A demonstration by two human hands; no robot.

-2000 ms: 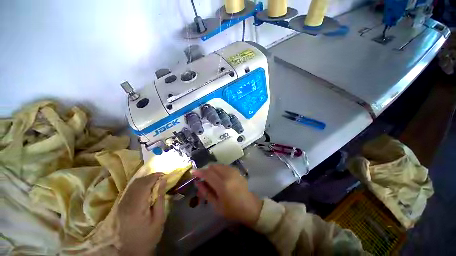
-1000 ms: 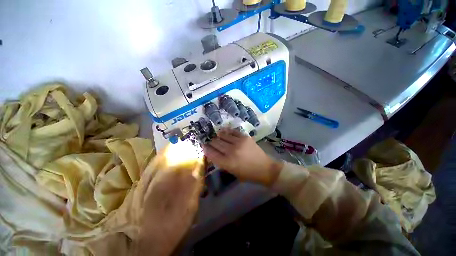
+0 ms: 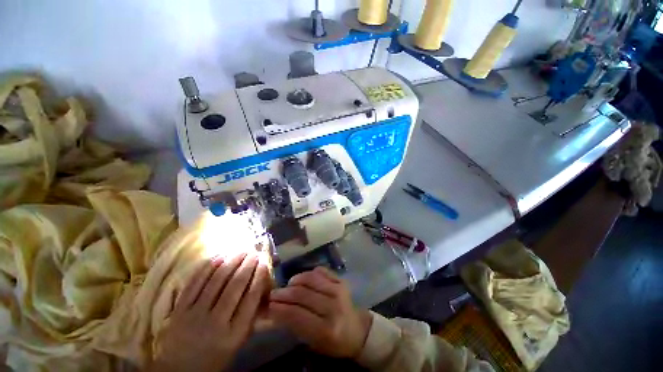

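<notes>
Pale yellow satin-like cloth [image 3: 109,240] lies heaped left of the white overlock machine [image 3: 240,109] and runs up to its needle area, which glares under the lamp. My left hand [image 3: 218,309] lies flat on the cloth just in front of the needle area, fingers spread slightly and pointing at the machine. My right hand [image 3: 316,309] is beside it on the right, fingers curled, with the fingertips at the cloth's edge. A small bit of cloth seems pinched there. The presser foot is lost in the glare.
Blue-handled snips [image 3: 431,201] and a red-handled tool [image 3: 396,236] lie on the table right of the machine. A cream cloth bundle [image 3: 527,305] sits low right on a yellow-brown grid [image 3: 476,338]. Yellow thread cones [image 3: 434,25] stand behind. A neighbouring blue sewing machine [image 3: 571,76] is far right.
My right hand has come down from the machine's front to the cloth edge. My left hand now lies flat by the needle area. The view has shifted, showing the cones and snips differently.
</notes>
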